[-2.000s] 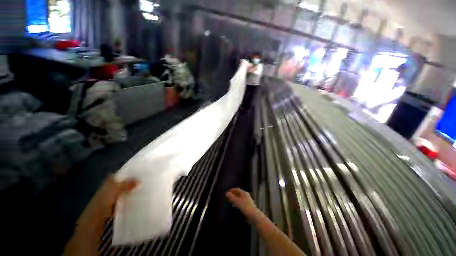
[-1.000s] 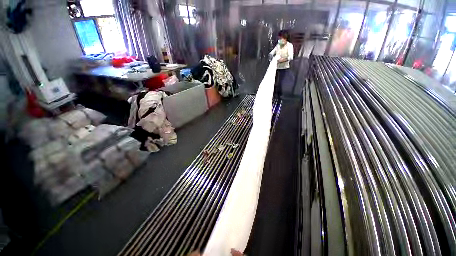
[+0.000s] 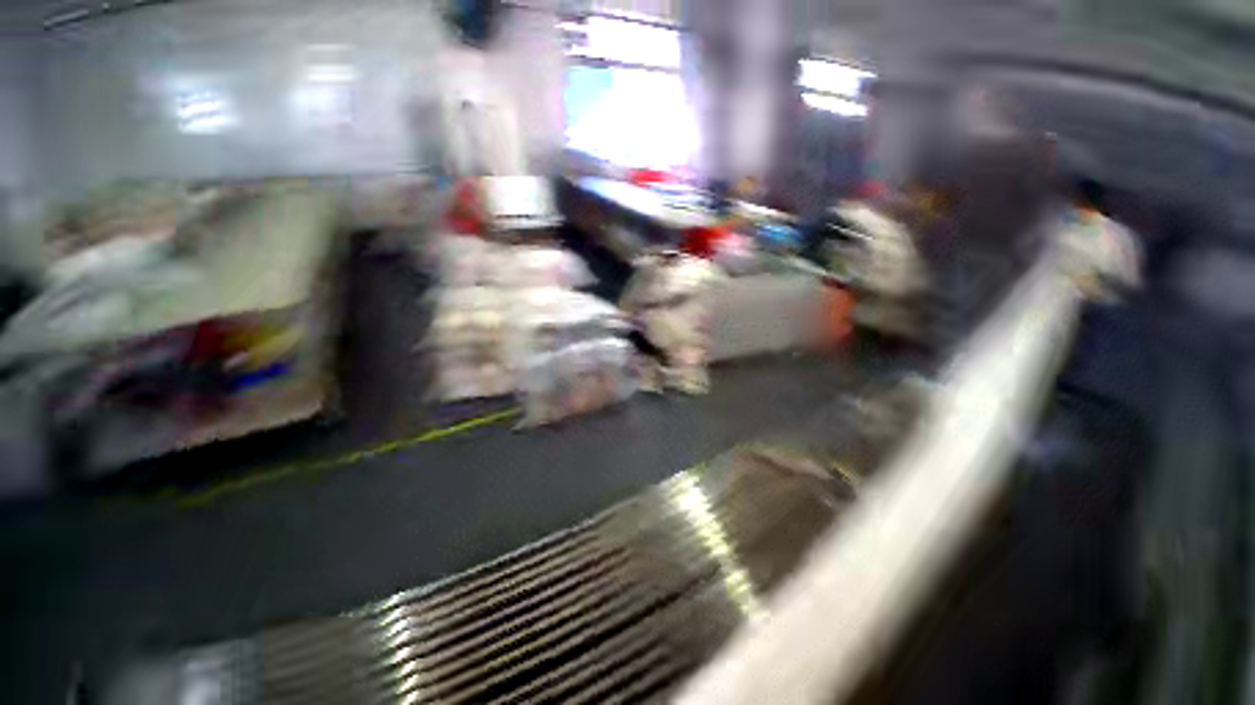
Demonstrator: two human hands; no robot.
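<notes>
A long white curtain panel (image 3: 908, 503), gathered into a narrow strip, runs from the bottom edge up to a person (image 3: 1097, 255) at the upper right, who is at its far end. The strip passes over the right side of a low rack of metal tubes (image 3: 537, 620). Its near end is cut off by the bottom edge. Neither of my hands is in the picture. The whole frame is blurred.
A long table (image 3: 262, 276) with cloth on it stands at the left. Stacked bagged packs (image 3: 482, 324) and a grey tub (image 3: 771, 314) with cloth over its side stand beyond the rack. A yellow line (image 3: 344, 456) crosses the floor.
The view has swung left, so the strip, rack and person now lie further right and the left table has come into view. My hands, seen before, are out of the picture.
</notes>
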